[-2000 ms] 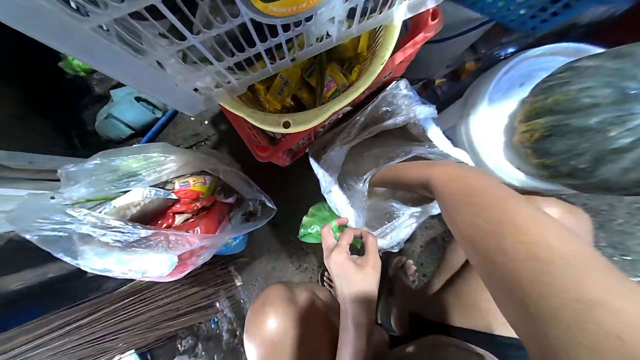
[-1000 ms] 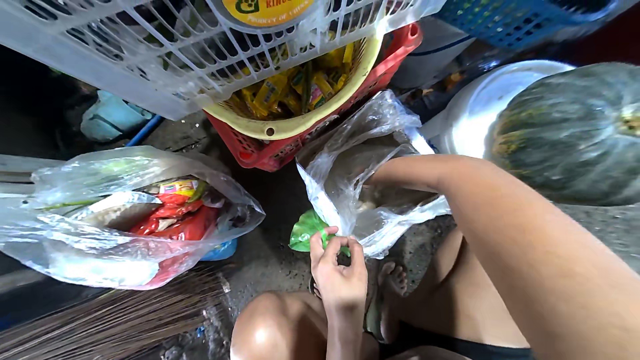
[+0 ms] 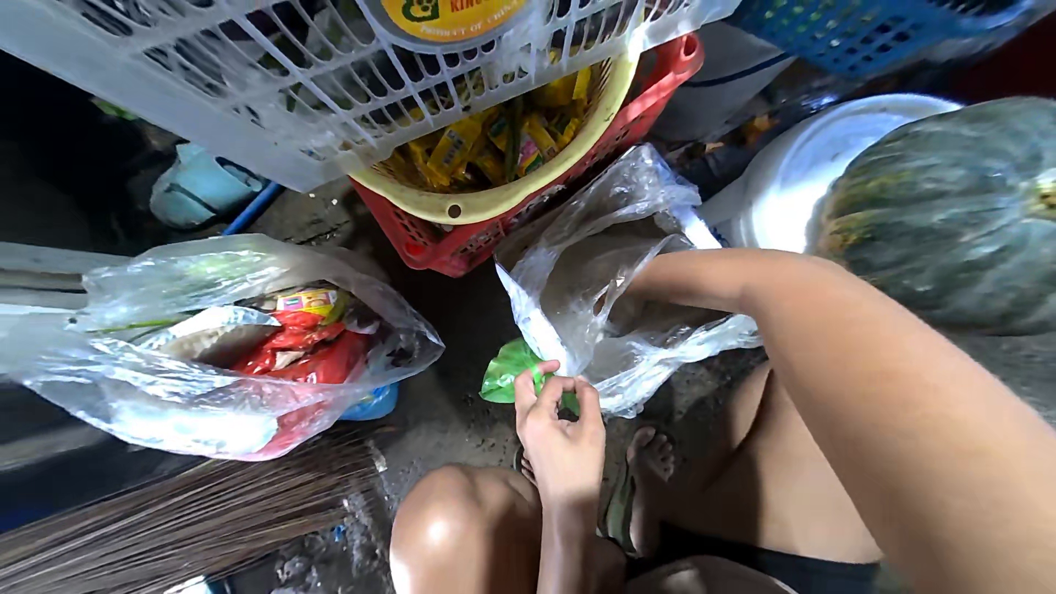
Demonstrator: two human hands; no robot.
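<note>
My left hand (image 3: pixel 565 421) pinches the near edge of an open clear plastic bag (image 3: pixel 569 280), together with a green plastic piece (image 3: pixel 510 371) that sticks out to the left of the fingers. My right forearm reaches in from the right, and my right hand (image 3: pixel 648 285) is down inside the bag; its fingers are hidden. Further left lies another clear plastic bag (image 3: pixel 173 412) holding red plastic packaging (image 3: pixel 330 359) and a yellow packet (image 3: pixel 309 304).
Beyond the bag, a cream basket (image 3: pixel 495 206) of yellow packets sits in a red crate (image 3: pixel 445 256), under a white plastic crate (image 3: pixel 247 91). A green squash (image 3: pixel 949 223) rests by a white bucket (image 3: pixel 800 181). Broom bristles (image 3: pixel 206 511) lie lower left; a blue basket (image 3: pixel 866 37) is upper right.
</note>
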